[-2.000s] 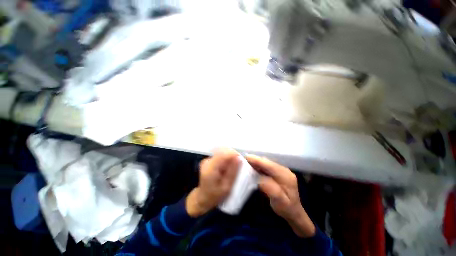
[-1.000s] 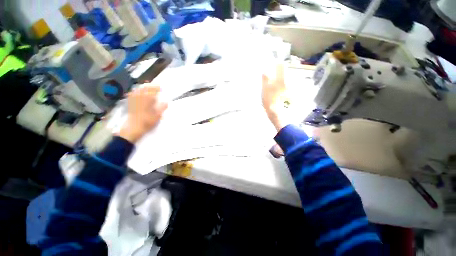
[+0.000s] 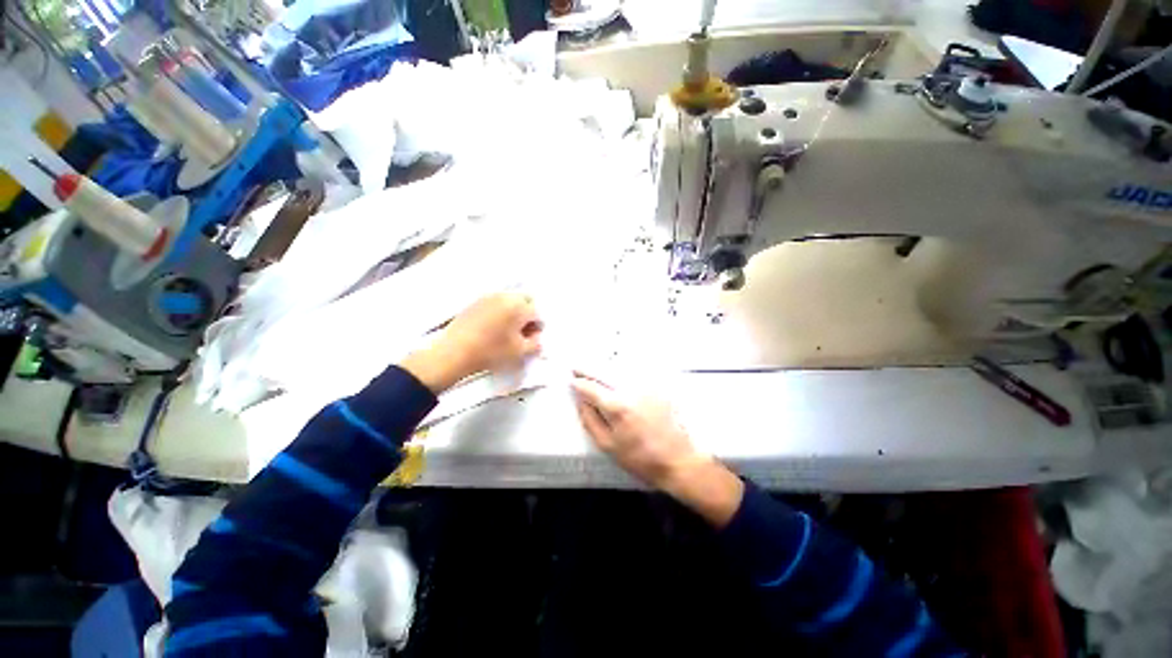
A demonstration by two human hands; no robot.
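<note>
White cut pieces (image 3: pixel 347 302) lie spread over the table left of the needle, overexposed and hard to tell apart. My left hand (image 3: pixel 495 341) is closed on the end of a white piece at the table's front. My right hand (image 3: pixel 630 431) rests low beside it, fingers pointing left at the same white fabric; whether it grips is not clear. The cream lockstitch sewing machine (image 3: pixel 848 167) stands to the right, its presser foot and needle (image 3: pixel 692 267) above and right of my hands.
Dark red thread snips (image 3: pixel 1022 391) lie right of the machine bed. A blue-grey unit (image 3: pixel 142 296) with thread cones (image 3: pixel 116 216) stands at left. White fabric (image 3: pixel 373 578) hangs low left near a blue stool (image 3: pixel 116 623). A red crate (image 3: pixel 1003 566) is below right, beside white pieces (image 3: pixel 1118 540).
Both hands were at the lap with a folded white piece, then apart over the spread pieces. They have now come together at the table's front. The view has shifted toward the machine.
</note>
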